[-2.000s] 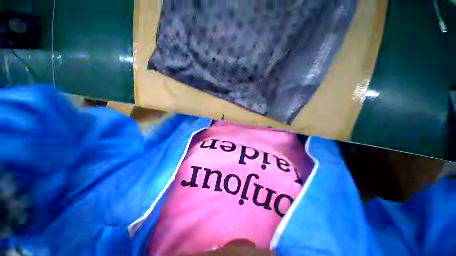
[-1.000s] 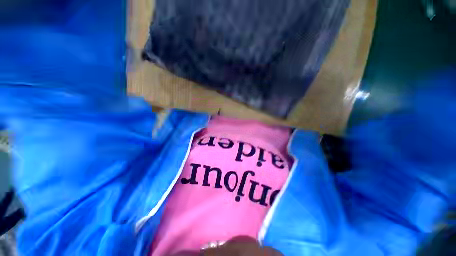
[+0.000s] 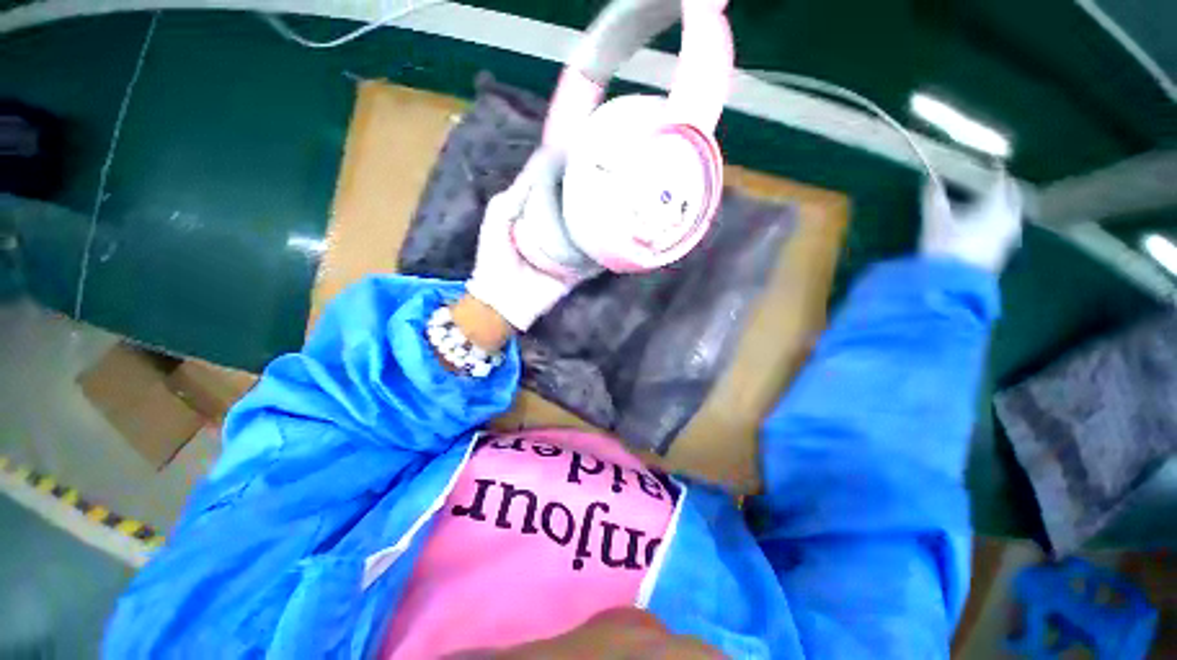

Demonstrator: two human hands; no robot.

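My left hand [image 3: 523,258], in a white glove, holds pink and white headphones [image 3: 645,194] by an earcup. The headband reaches up past the top edge, and the outer disc of one earcup faces me. The headphones are above a dark dotted bag [image 3: 684,335] on a tan cardboard pad [image 3: 787,335]. My right hand [image 3: 975,230], gloved and slightly blurred, is out to the right at the pale rail. A white cable [image 3: 852,101] runs from behind the headphones into its fingers. The plug cannot be made out.
A pale rail [image 3: 503,36] curves across the green bench [image 3: 220,168]. Another dark bag [image 3: 1097,432] lies at the right edge. A blue object [image 3: 1082,609] is at lower right. Brown cardboard [image 3: 145,402] and yellow-black tape [image 3: 84,505] are at lower left.
The view takes in more of the bench. Both hands, out of sight before, are now in view. The headphones are now held over the bag, and the cable stretches to my right hand.
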